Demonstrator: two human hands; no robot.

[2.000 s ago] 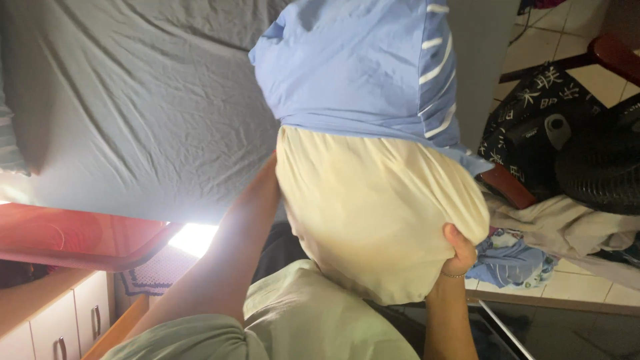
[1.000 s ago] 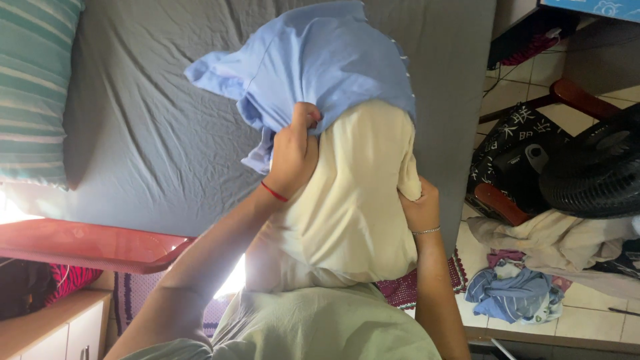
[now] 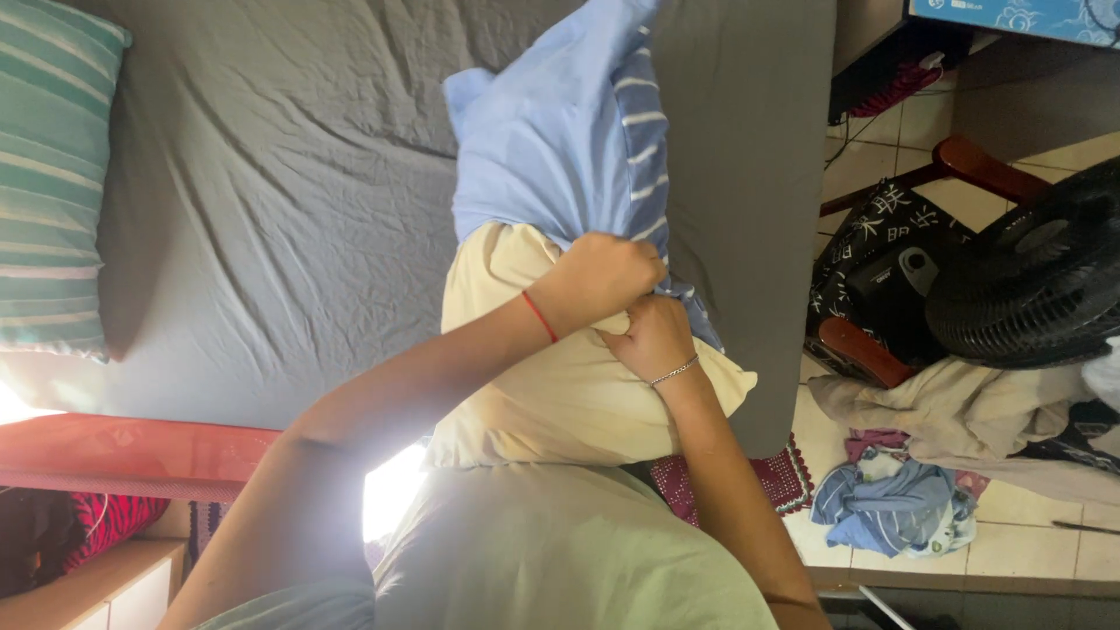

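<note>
A cream-coloured pillow (image 3: 542,394) lies at the near edge of a bed with a grey sheet (image 3: 289,175). A light blue pillowcase with a white-striped side (image 3: 560,149) covers its far part and extends loosely beyond it. My left hand (image 3: 604,276), with a red string at the wrist, is closed on the blue fabric at the case's edge. Just below it and close against it, my right hand (image 3: 652,337), with a chain bracelet, grips fabric at the same edge; whether it holds the case, the cream cover or both is hard to tell.
A green striped pillow (image 3: 52,184) lies at the bed's left. A red plastic surface (image 3: 131,451) borders the near left edge. To the right are a black fan (image 3: 1032,271), a chair with wooden arms (image 3: 989,175), a beige cloth (image 3: 962,411) and crumpled clothes on the tiled floor (image 3: 901,507).
My left hand has moved right across the pillow and now meets my right hand, which has moved up to the case's edge. The case's far part now stretches farther away from me.
</note>
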